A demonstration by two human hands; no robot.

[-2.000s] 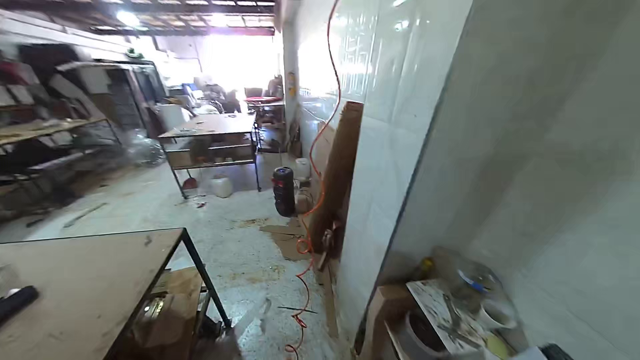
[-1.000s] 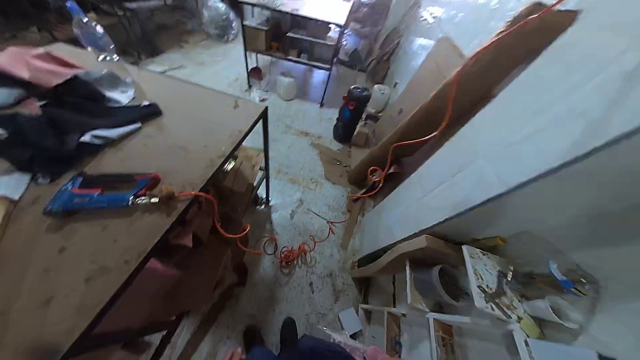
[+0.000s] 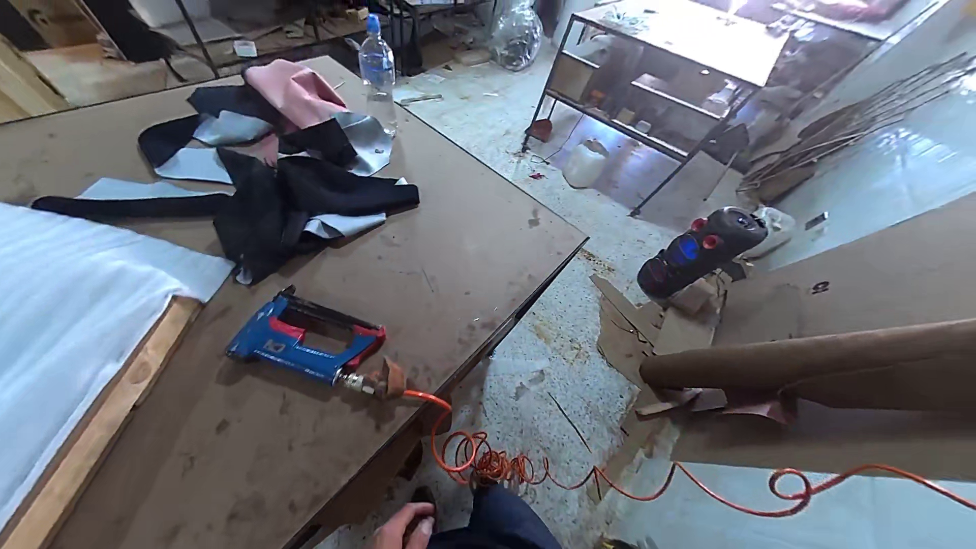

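One of my hands (image 3: 404, 526) shows at the bottom edge, low beside the table, fingers curled; which hand it is I cannot tell, nor whether it holds anything. A blue and red pneumatic stapler (image 3: 309, 339) lies on the brown worktable (image 3: 488, 259), joined to a coiled orange air hose (image 3: 496, 465) that drops over the edge. Behind it lie black fabric scraps (image 3: 282, 198) and a pink piece (image 3: 293, 91). At the left, white padding (image 3: 84, 282) covers a wooden frame (image 3: 130, 396).
A clear plastic bottle (image 3: 376, 65) with a blue cap stands near the table's far corner. On the floor are a black speaker (image 3: 698, 252), cardboard pieces (image 3: 625, 320) and a white container (image 3: 585, 164). A large brown roll (image 3: 823, 354) lies at the right; a metal-framed table (image 3: 686, 38) stands behind.
The view has swung left and down onto the worktable, bringing the padded frame into sight. The stapler lies on the table in the frame before too.
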